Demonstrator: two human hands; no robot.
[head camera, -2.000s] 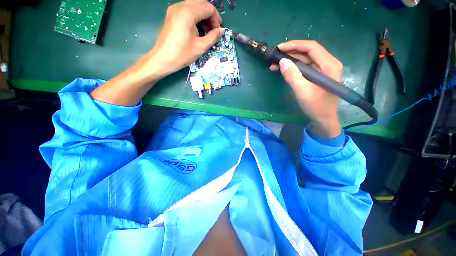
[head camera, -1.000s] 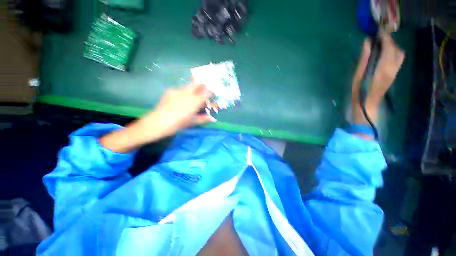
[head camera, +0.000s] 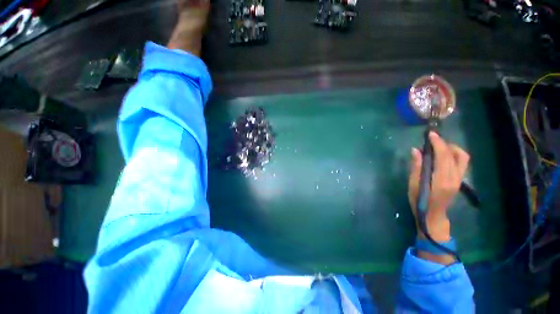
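My right hand (head camera: 443, 184) holds the soldering iron (head camera: 426, 178), whose tip end is at the round blue-sided tin (head camera: 432, 97) with shiny, reddish contents. My left hand (head camera: 194, 18) is stretched far forward over the dark strip and cut off by the top edge; its fingers and anything in them cannot be made out. A pile of small black and silver components (head camera: 252, 142) lies on the green mat (head camera: 319, 208). A populated circuit board (head camera: 247, 23) lies on the dark strip, right of my left hand.
Another populated board (head camera: 336, 13) lies farther right on the dark strip (head camera: 295, 67). Green board pieces (head camera: 95, 73) lie at the far left. A black fan-like unit (head camera: 61, 152) stands at the left. Black handles show beside my right hand. A dark rack with a yellow cable is at the right edge.
The view has shifted forward. My left hand has moved from the whitish board on the mat to the far strip; that board no longer shows on the mat. The iron is now at the tin.
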